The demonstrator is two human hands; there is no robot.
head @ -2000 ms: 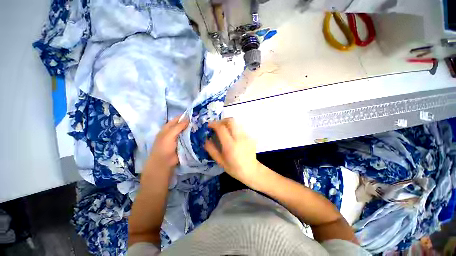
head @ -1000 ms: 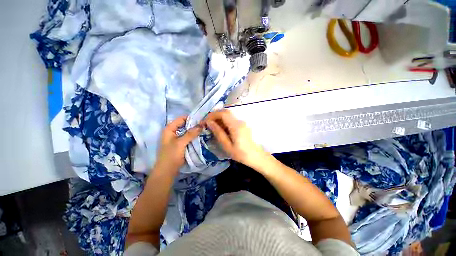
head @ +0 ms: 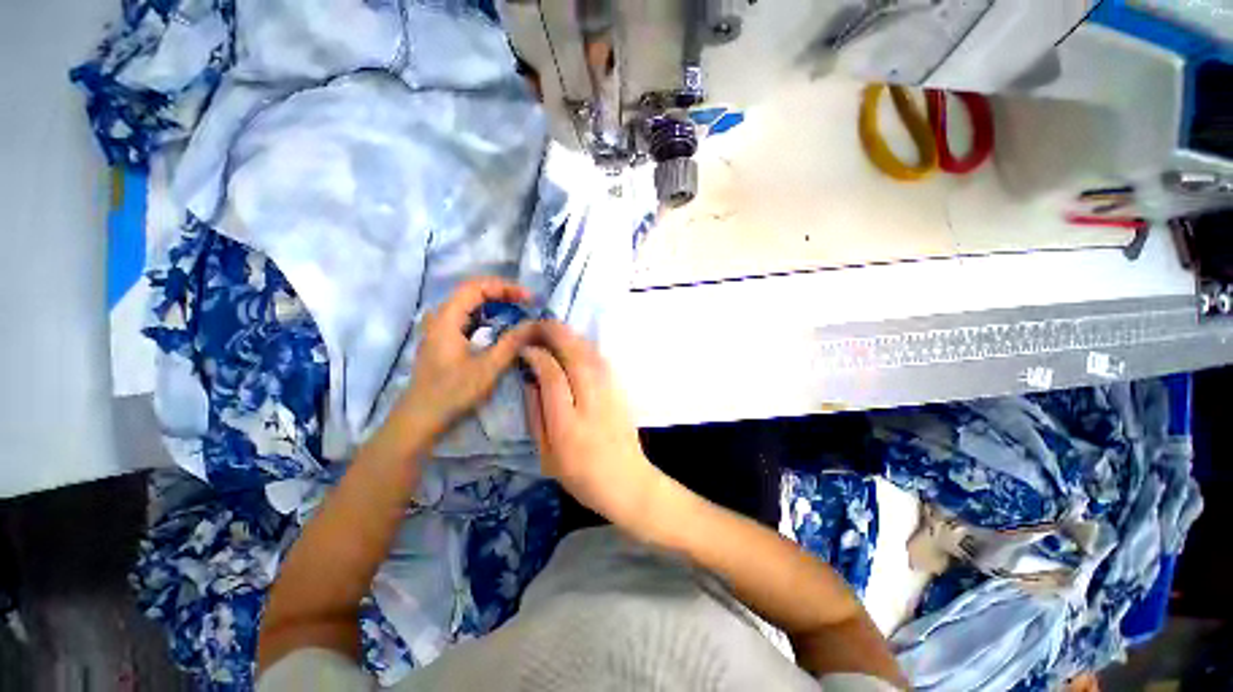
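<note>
The garment piece [head: 365,176], pale blue on its wrong side with deep blue floral parts, lies on the machine table and hangs over its front edge. A strip of it runs up to the presser foot [head: 613,156]. My left hand [head: 463,354] grips the cloth below the foot, with floral fabric showing between thumb and fingers. My right hand [head: 575,412] is against my left fingertips and pinches the same cloth; its fingertips are partly hidden. The ribbed metal knob [head: 675,180] is right of the foot.
Scissors with yellow and red handles [head: 930,131] lie on the machine bed. A small red-handled tool [head: 1109,220] lies at the far right. A ruler [head: 1001,338] runs along the front edge. A floral garment bundle [head: 1014,473] is at lower right in a blue bin [head: 1153,595].
Both hands have shifted slightly left, closer together at the fingertips. The folded strip between hands and foot has opened out flatter. The whole view has shifted a little.
</note>
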